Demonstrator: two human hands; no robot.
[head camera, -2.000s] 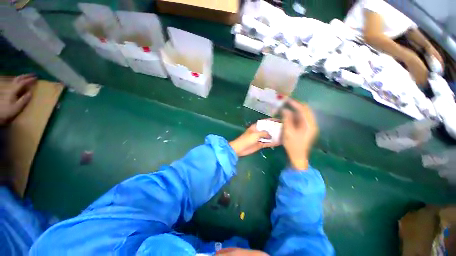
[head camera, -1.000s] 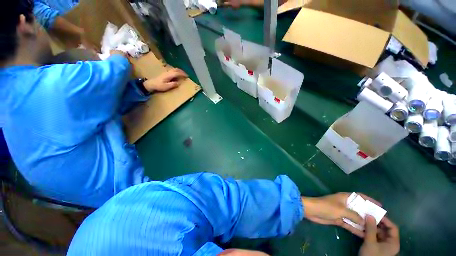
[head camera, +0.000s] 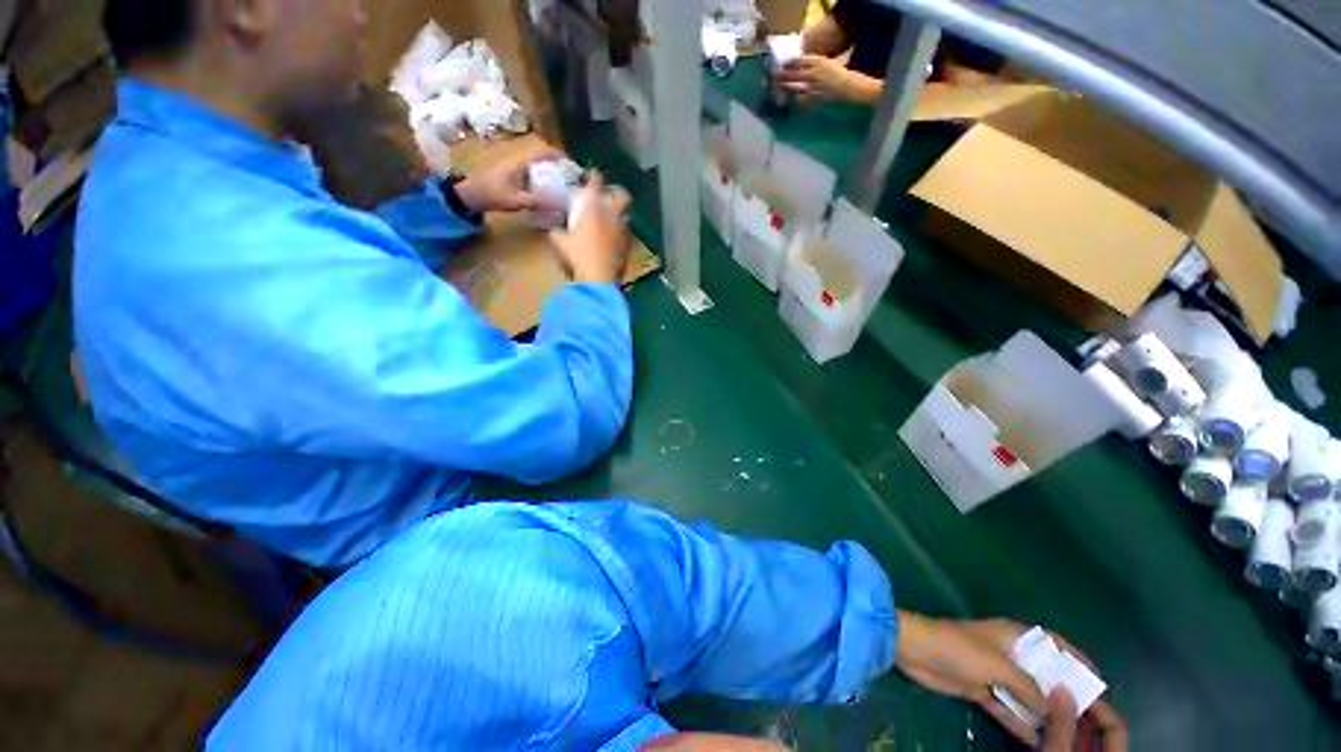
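My left hand (head camera: 963, 658) reaches in from the left at the lower right and holds small white folded leaflets (head camera: 1062, 673). My right hand (head camera: 1084, 726) is partly cut off by the bottom edge; its thumb and fingers hold the near side of the same leaflets. An open white box (head camera: 963, 448) with a small red mark and a raised lid stands on the green surface (head camera: 824, 544) beyond my hands. Another open white box (head camera: 821, 306) stands farther off, in a row with more open boxes.
A neighbouring worker in a blue smock (head camera: 338, 353) sits at left, both hands on a white item above a brown cardboard sheet (head camera: 508, 279). White cylinders (head camera: 1243, 511) are piled at right, near an open brown carton (head camera: 1066, 191). A grey metal post (head camera: 680, 162) stands mid-view. A person's hand (head camera: 824, 77) shows at the far side.
The view has swung left. The neighbour's hand has left the cardboard, and both hands now hold a white item. My hands still hold the leaflets. A far-side hand with a white item has come into view.
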